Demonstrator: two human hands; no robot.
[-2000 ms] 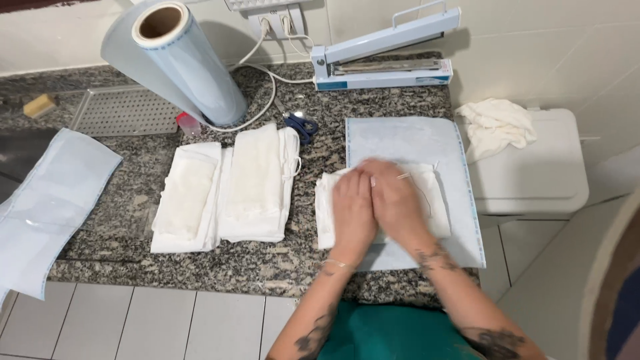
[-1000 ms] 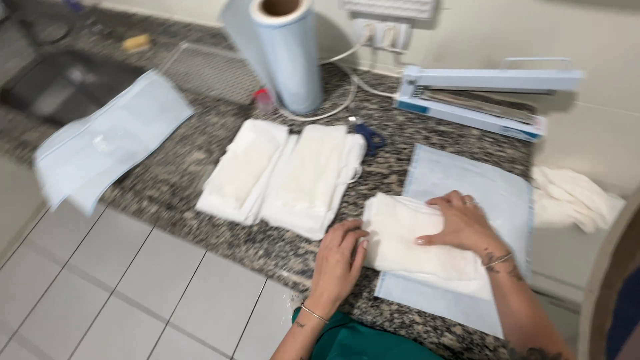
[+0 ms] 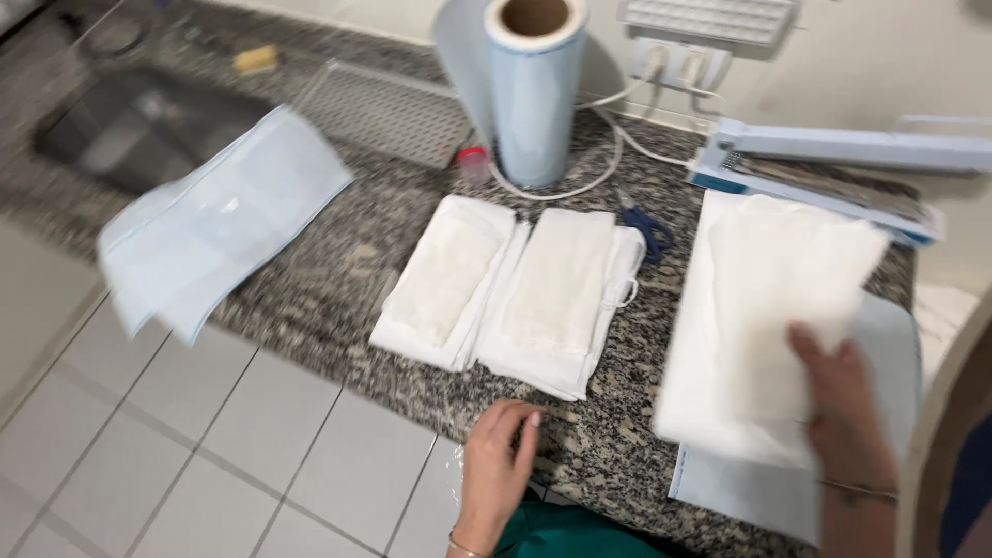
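Observation:
My right hand, blurred, grips a folded white cloth bundle by its right side, tilted above a light blue pouch sheet on the granite counter. My left hand is at the counter's front edge with nothing in it, fingers curled and slightly apart. Between the hands and the roll lie two folded white bundles side by side, a left one and a right one, each with a cream folded cloth on top. Blue-handled scissors lie beside the right one.
A roll of blue pouch film stands at the back, near a red-capped container and white cables. An impulse sealer is at the back right. Left are a perforated tray, a sink and more blue pouches overhanging the edge.
The right hand has lifted the white bundle, which lay on the blue sheet under both hands. The left hand has let go and moved away from it. The view has shifted.

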